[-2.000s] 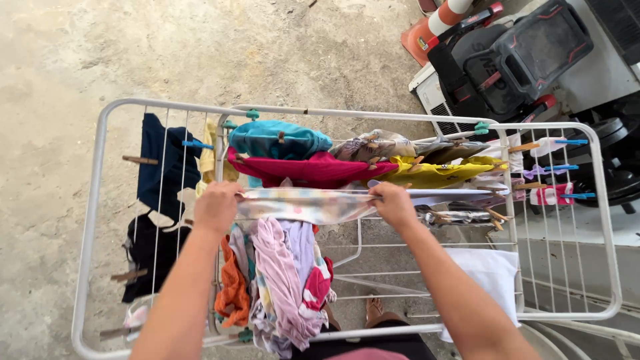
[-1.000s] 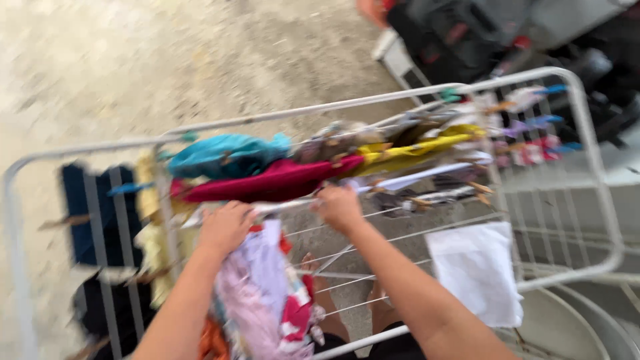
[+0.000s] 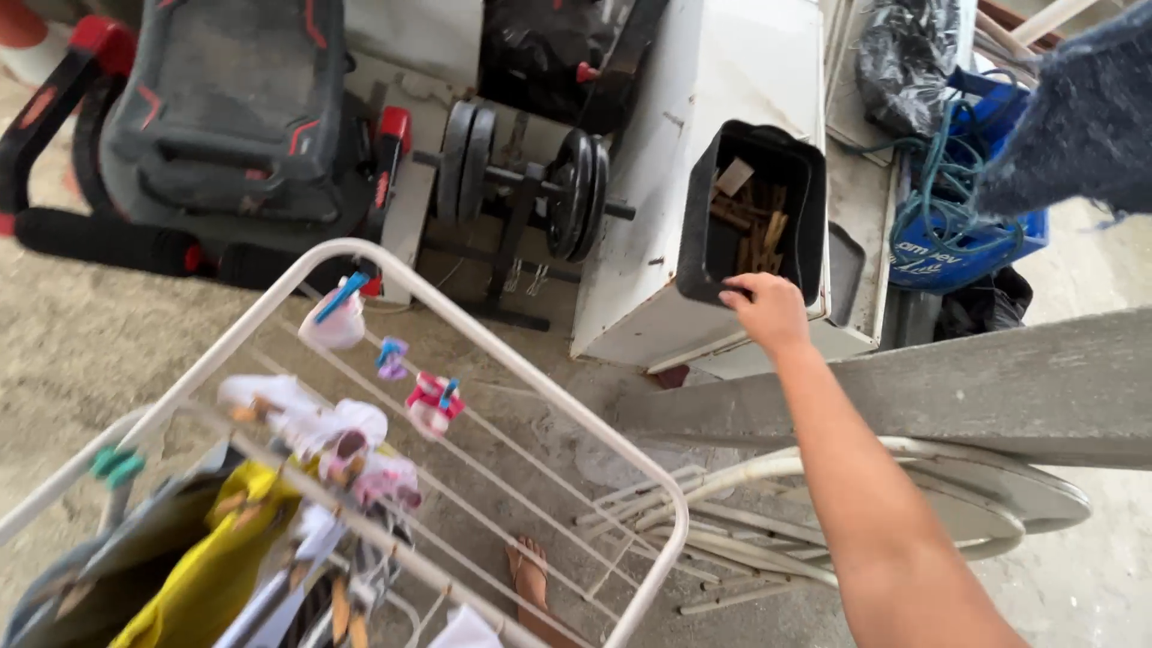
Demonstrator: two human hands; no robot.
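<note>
My right hand (image 3: 767, 310) is at the near rim of a black plastic bin (image 3: 697, 243), its fingers curled at the edge; whether it grips the rim I cannot tell. Wooden clothespins (image 3: 763, 225) and a small pale piece lie inside the bin, which stands on a white metal cabinet (image 3: 621, 261). My left hand is out of view. At the lower left is the white drying rack (image 3: 540, 382), holding a yellow garment (image 3: 193, 576), small white and pink items (image 3: 355, 450), and a pink-and-white piece (image 3: 434, 405) held by a blue clothespin (image 3: 449, 392).
A black and red machine (image 3: 225, 117) and a weight bar with plates (image 3: 531, 184) stand beyond the rack. A blue crate with rope (image 3: 954, 256) is at the right, near hanging denim (image 3: 1071, 126). A concrete beam (image 3: 900, 396) and folded white metal frames (image 3: 765, 477) lie below.
The view has swung right. Both hands were at the rack over the clothes before; now my right hand is at the black bin and my left hand has left the view.
</note>
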